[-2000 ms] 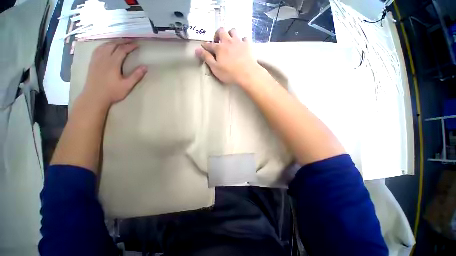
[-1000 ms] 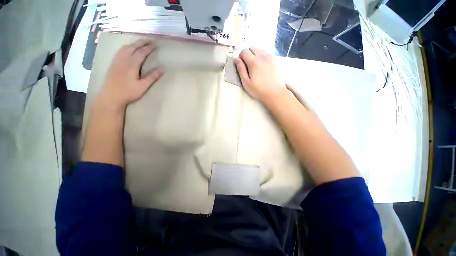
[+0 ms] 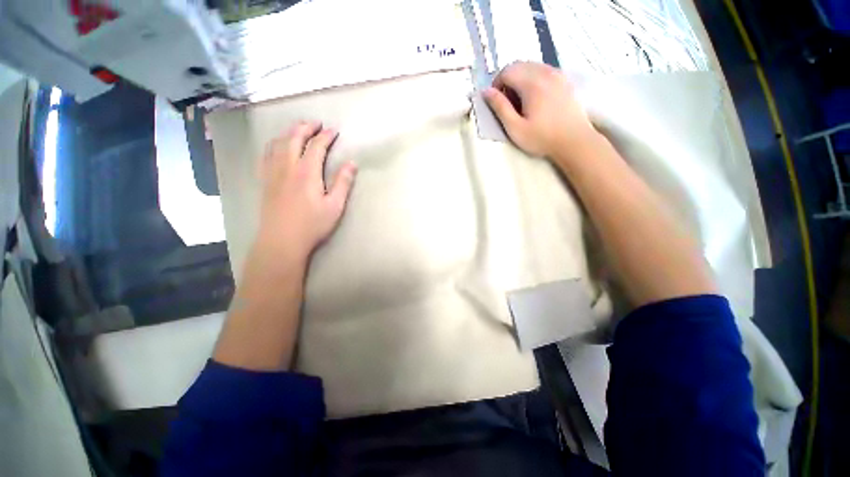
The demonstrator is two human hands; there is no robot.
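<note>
A large beige cover panel (image 3: pixel 401 233) lies across the table in front of me, its near edge over my lap. My left hand (image 3: pixel 306 186) rests flat on its left part, fingers apart. My right hand (image 3: pixel 536 107) is at its far edge with curled fingers, beside a grey patch (image 3: pixel 486 119) that it partly covers; whether it grips the edge cannot be told. Another grey patch (image 3: pixel 552 313) lies at the panel's near edge. The sewing machine head (image 3: pixel 140 47) is at the upper left, its needle area near the panel's far left corner.
A white paper (image 3: pixel 373 47) with handwriting lies beyond the panel. Thin white strips (image 3: pixel 634 33) lie at the upper right. A dark glossy plate (image 3: pixel 102 224) is at the left. Beige material hangs at both sides. A yellow floor line (image 3: pixel 792 186) runs at the right.
The panel and both hands now sit further right in view, and the machine head is now over the panel's far left corner. More of the dark plate shows at left.
</note>
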